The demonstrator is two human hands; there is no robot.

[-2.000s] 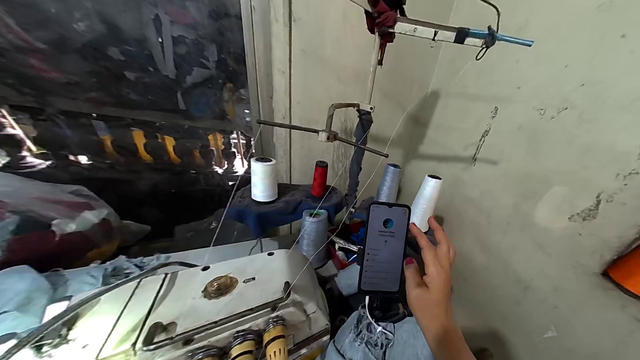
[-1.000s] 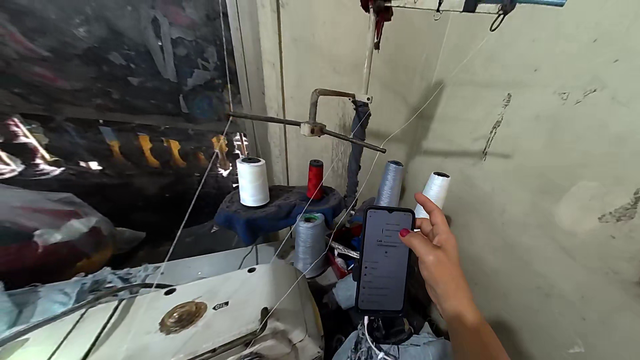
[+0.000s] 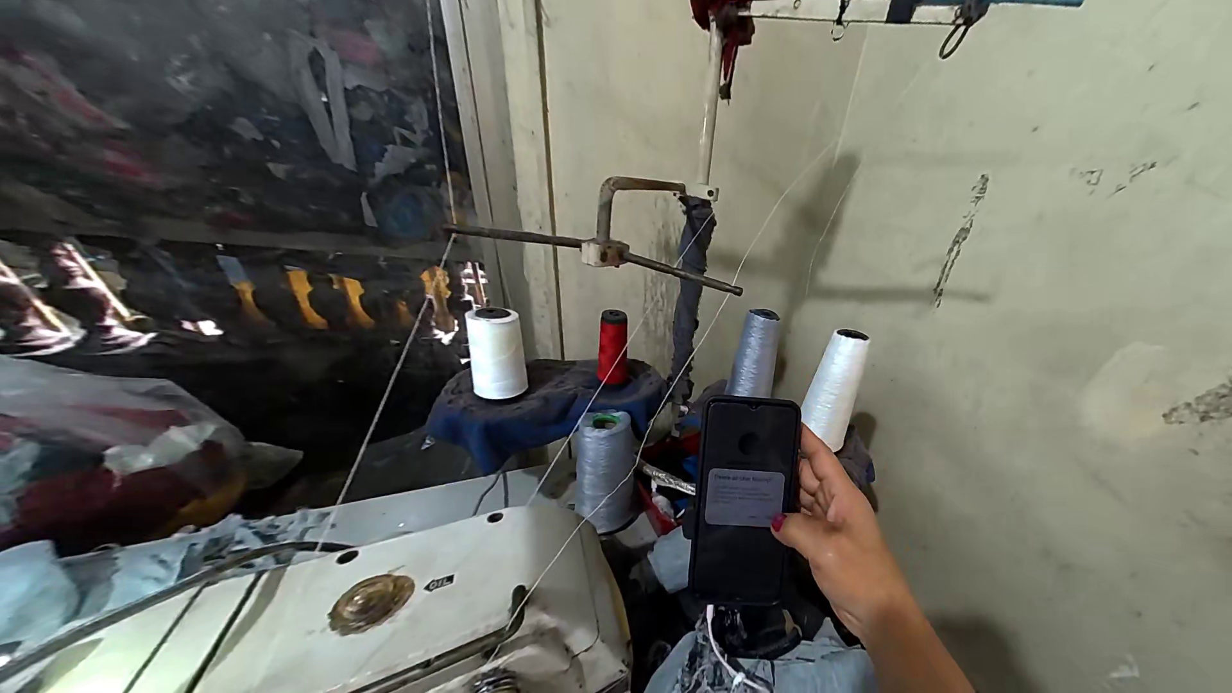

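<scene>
My right hand [image 3: 837, 529] grips a black smartphone [image 3: 746, 568] upright by its right edge, the thumb over the lower right of the lit screen. A pop-up box shows on the dark screen. A white cable [image 3: 717, 640] hangs at the phone's bottom edge. Behind the phone stand a grey-blue thread cone [image 3: 756, 356] and a white thread cone [image 3: 835, 385]. Left of it is another grey-blue cone [image 3: 604, 472]. A white spool [image 3: 497, 354] and a red spool [image 3: 612, 346] stand on a cloth-covered support [image 3: 481, 423]. My left hand is out of view.
A white industrial sewing machine [image 3: 462, 568] fills the lower left, with threads running above it. A thread stand's metal rod [image 3: 539, 236] crosses the middle. Bagged fabric [image 3: 106, 452] lies at the left, pale cloth [image 3: 808, 664] below the phone. A wall [image 3: 1039, 385] bounds the right side.
The phone screen has changed from a list to a dark view with a pop-up box. My right thumb has moved from the upper part of the screen to its lower right.
</scene>
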